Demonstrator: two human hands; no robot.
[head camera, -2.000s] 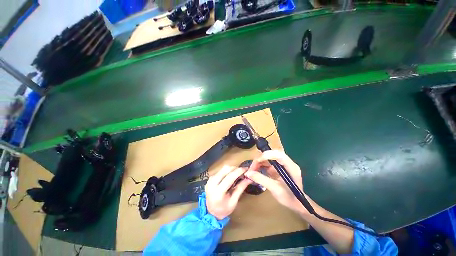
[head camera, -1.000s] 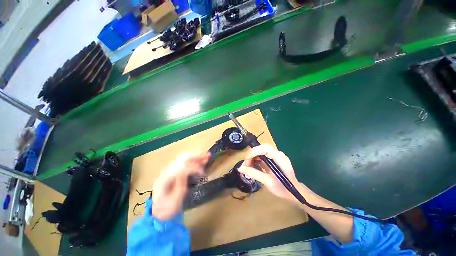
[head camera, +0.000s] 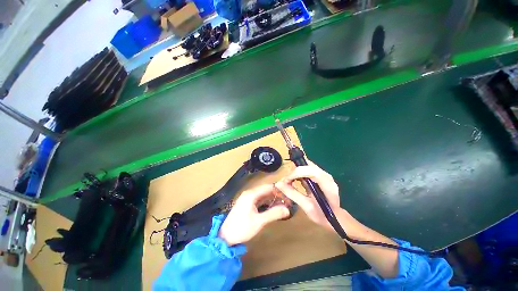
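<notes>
Black headphones (head camera: 211, 203) lie on a tan cardboard sheet (head camera: 306, 250). One earcup (head camera: 266, 159) with a pale-centred speaker driver shows at the upper right; another earcup (head camera: 171, 235) is at the left. My right hand (head camera: 318, 196) holds a black soldering iron (head camera: 297, 155), its metal tip pointing up and away over the sheet's far edge. My left hand (head camera: 253, 213) meets the right fingertips over a near earcup, which is mostly hidden. Thin reddish lead wires (head camera: 275, 196) show at the left fingertips.
A black headphone pile (head camera: 96, 227) lies at the left. A green-edged conveyor (head camera: 244, 94) crosses behind, carrying one black headphone band (head camera: 352, 69). A dark tray (head camera: 493, 96) is at the far right, a blue bin (head camera: 502, 250) at the lower right. The iron's cord runs over my right forearm.
My left hand has come back to the near earcup and joined the right fingertips. The iron's tip has moved off the far earcup, now pointing further away.
</notes>
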